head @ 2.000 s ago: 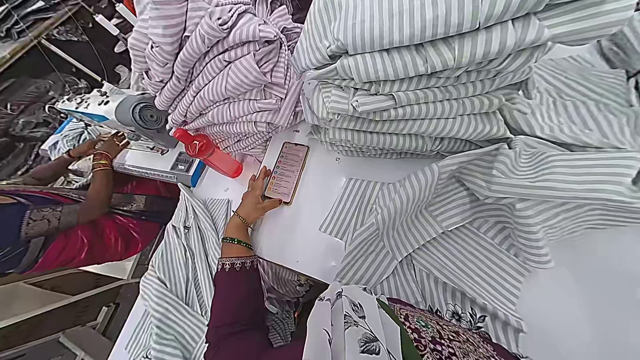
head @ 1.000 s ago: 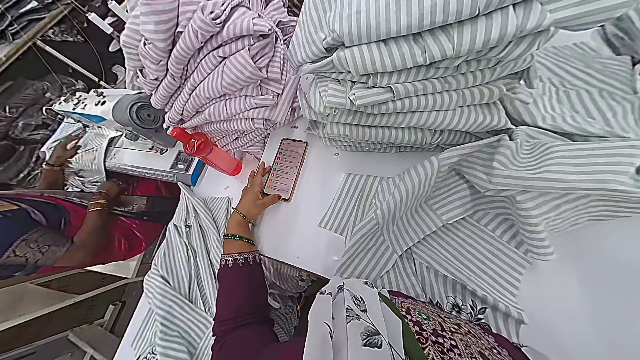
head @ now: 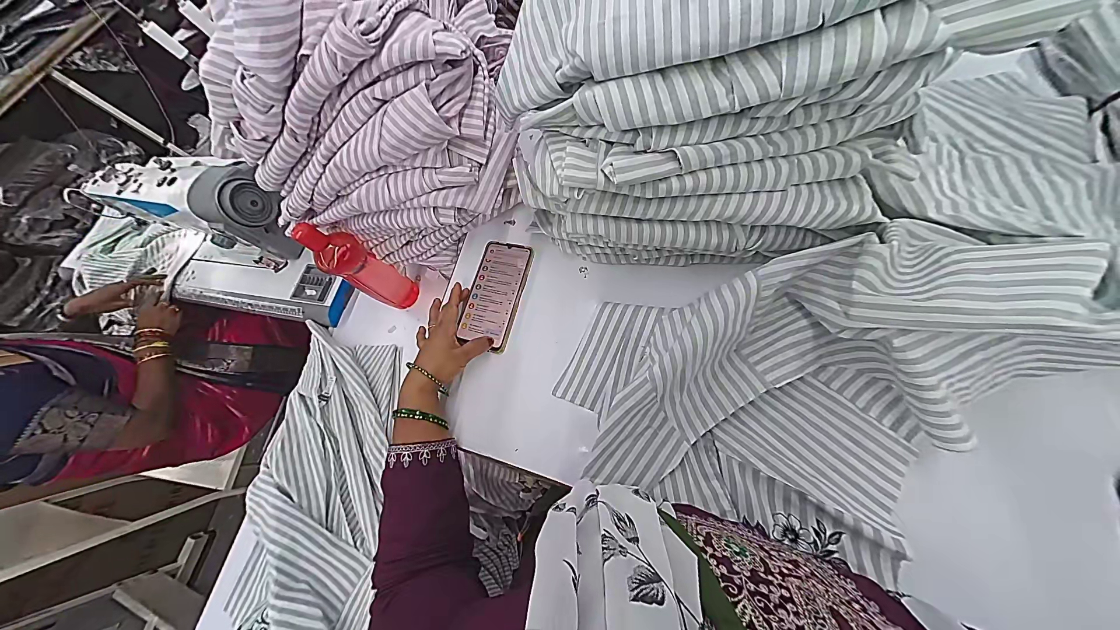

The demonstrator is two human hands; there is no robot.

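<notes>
My left hand (head: 448, 343) rests on the white table (head: 534, 385), fingers apart, with the thumb at the lower end of a smartphone (head: 497, 296) and the other fingers along its left edge. The phone lies face up with its screen lit, showing a list. Right of it, a grey-and-white striped cloth piece (head: 744, 350) lies spread and folded over itself. Another striped garment (head: 324, 472) hangs at the table's edge, left of my sleeve. My right hand is out of view.
A red plastic bottle (head: 357, 265) lies left of the phone. Behind are heaps of pink-striped cloth (head: 376, 122) and grey-striped cloth (head: 717, 114). At the left, a co-worker's hands (head: 149, 306) are beside a sewing machine (head: 254, 271).
My left thumb has shifted a little at the phone's lower end, and the list on the screen looks different. The co-worker's hands have moved at the sewing machine.
</notes>
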